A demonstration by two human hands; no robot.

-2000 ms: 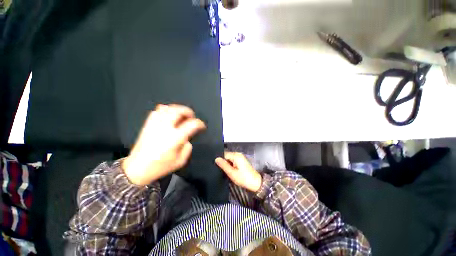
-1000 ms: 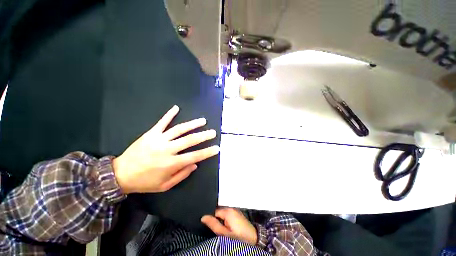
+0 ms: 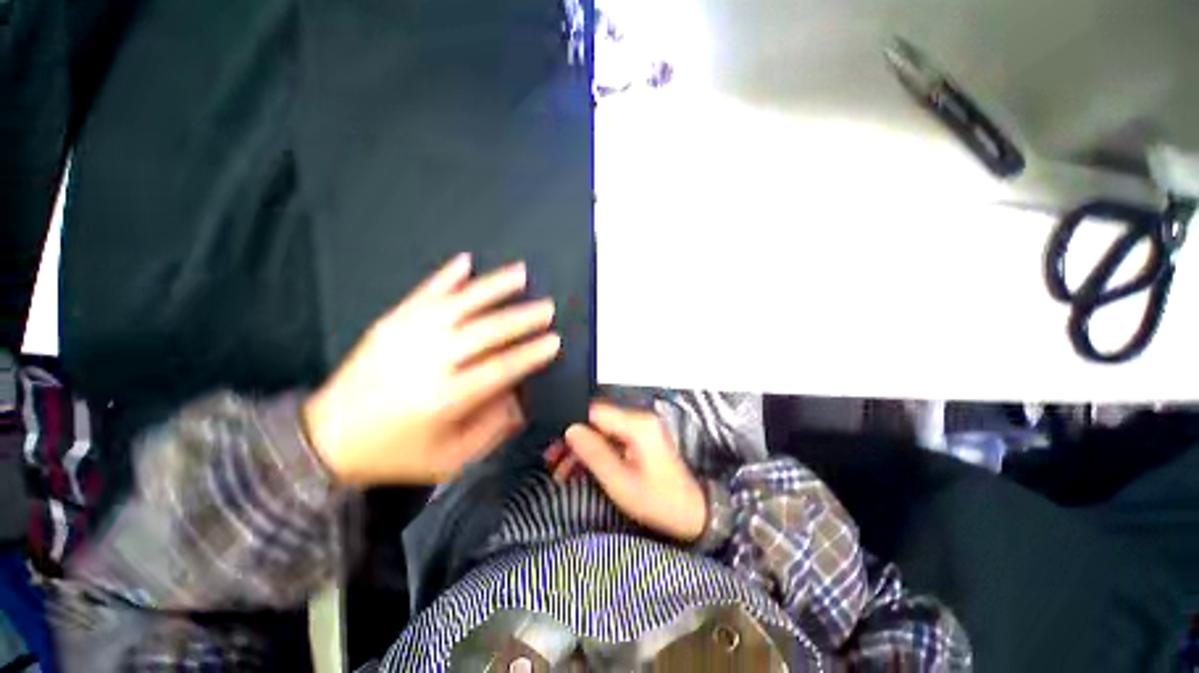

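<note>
The dark cloth panel [image 3: 434, 171] lies over the left of the white table, its straight right edge running down from the brightly lit presser foot area [image 3: 575, 33]. My left hand [image 3: 434, 375] lies palm down on the cloth with its fingers spread, slightly blurred. My right hand [image 3: 642, 467] is at the lower end of the cloth's right edge, below the table's front edge, with thumb and fingers pinching the cloth. The needle is not clearly visible at the top of the picture.
Black thread snips [image 3: 966, 118] lie on the machine bed. Black-handled scissors [image 3: 1118, 283] lie at the right of the white table [image 3: 815, 276]. A striped apron [image 3: 592, 579] covers my lap. Dark fabric [image 3: 1052, 526] is at the lower right, red-and-white patterned cloth [image 3: 55, 460] at the left.
The view has tilted down, so the machine head has left the picture and more lap shows. My left hand stays spread on the cloth; my right hand still pinches the edge.
</note>
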